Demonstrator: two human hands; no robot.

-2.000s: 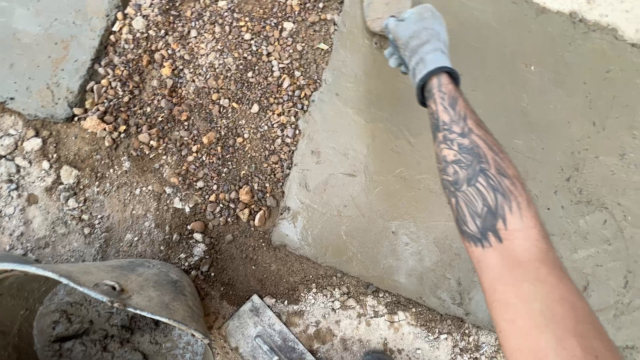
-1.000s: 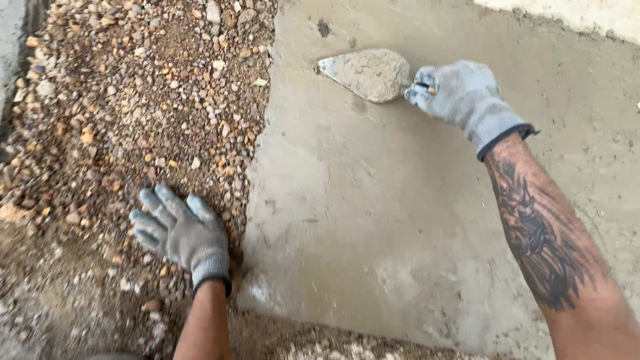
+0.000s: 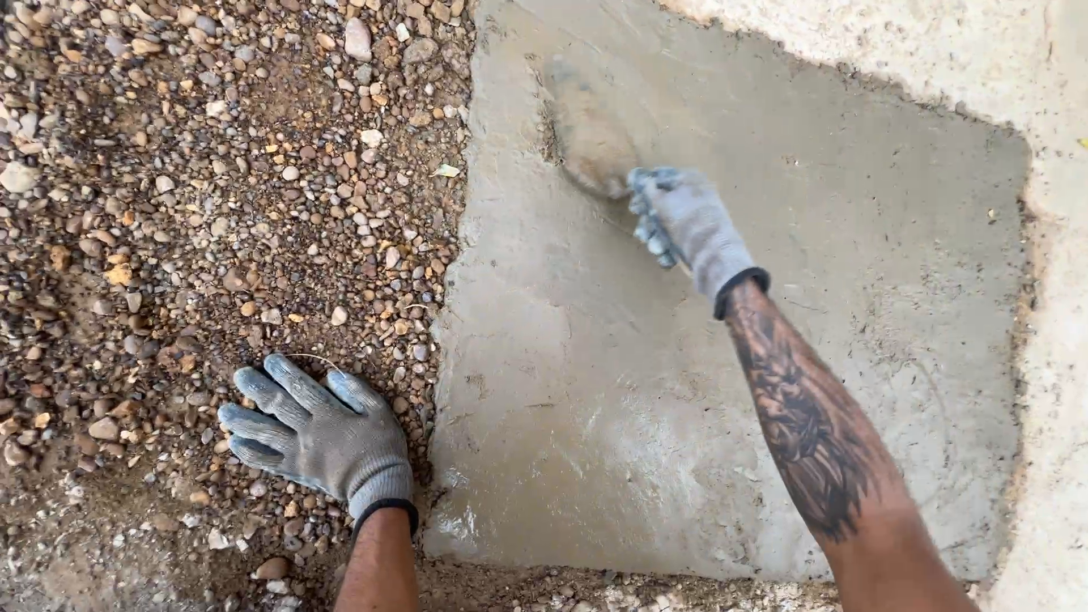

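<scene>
My right hand (image 3: 684, 223), in a grey work glove, is closed around the handle of a pointing trowel (image 3: 595, 144). The trowel's rounded blade is smeared with mortar and a little blurred; it lies on or just over the wet concrete slab (image 3: 612, 408), near the slab's upper left edge. A small rough ridge shows in the concrete along the blade's left side. My left hand (image 3: 319, 429), gloved too, rests palm down with fingers spread on the gravel (image 3: 212, 212), just left of the slab's edge. It holds nothing.
Pale dry concrete (image 3: 1058, 357) borders the slab on the right and at the upper right. Loose dirt (image 3: 93, 552) and small stones lie at the lower left and along the slab's bottom edge. A thin curved strand lies by my left fingers.
My left hand, absent from the oldest frame, stays on the gravel since the middle one. The trowel has moved toward the slab's left edge, its tip swinging upward. The view has shifted; bucket and float are out of sight.
</scene>
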